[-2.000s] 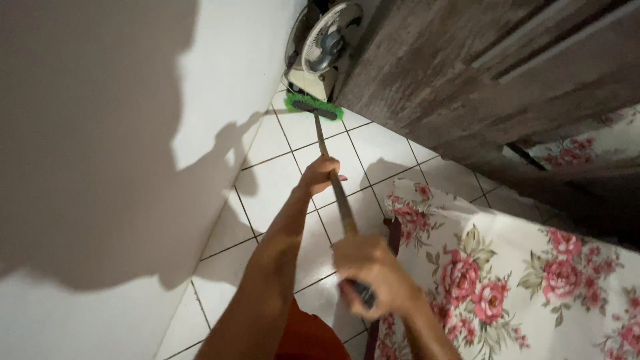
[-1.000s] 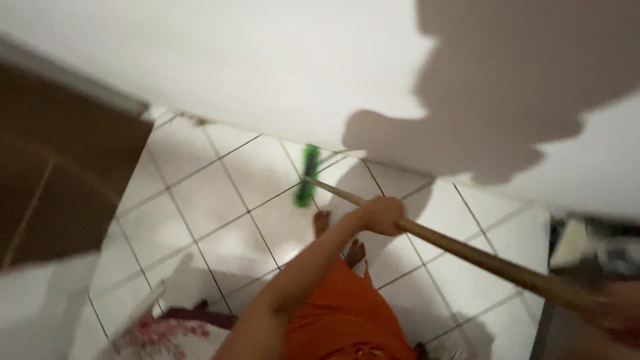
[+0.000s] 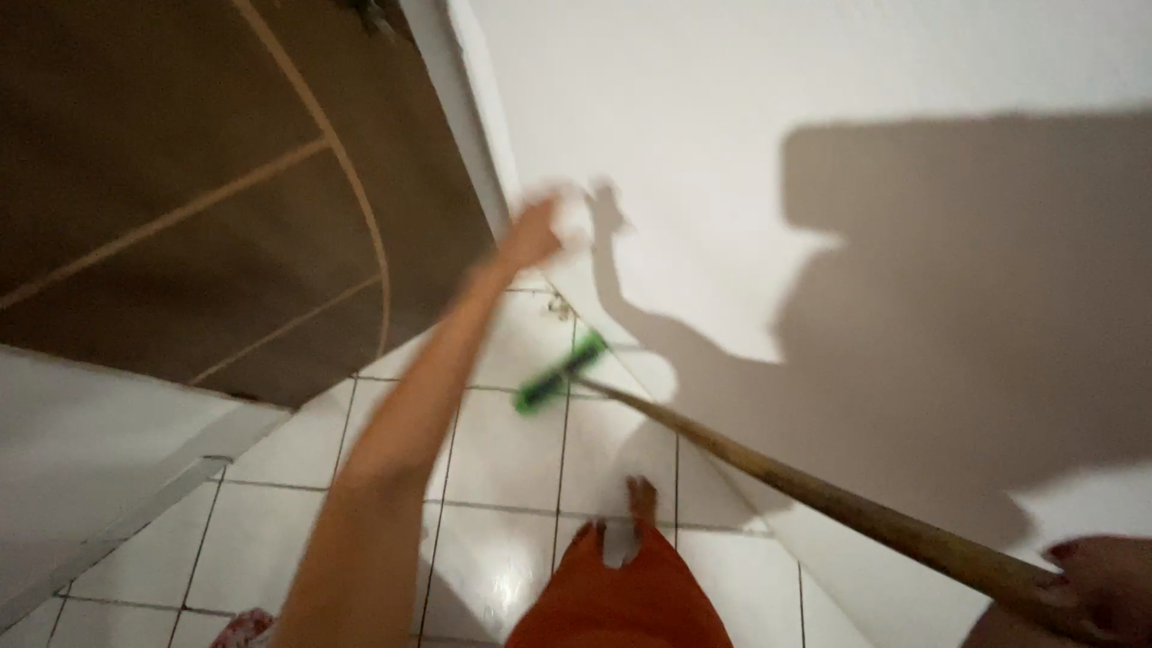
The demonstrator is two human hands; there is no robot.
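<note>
A broom with a green-bristled head (image 3: 560, 373) rests on the white tiled floor near the wall's base, its long wooden handle (image 3: 810, 481) slanting to the lower right. My right hand (image 3: 1093, 589) grips the upper handle at the lower right edge, partly cut off. My left hand (image 3: 537, 229) is off the broom, reaching out near the wall corner by the doorway; motion blur hides its fingers. A little debris (image 3: 558, 308) lies on the tiles just beyond the broom head, below my left hand.
A white wall (image 3: 684, 81) with my shadow on it rises at the right. At the left is a doorway with a brown floor (image 3: 180, 180) marked by light lines. My bare feet (image 3: 641, 499) stand on the tiles. Patterned fabric (image 3: 245, 628) shows at the bottom left.
My left hand has let go of the broom handle and moved forward toward the wall corner. The view has turned a lot, from a fan and flowered cloth to the doorway side.
</note>
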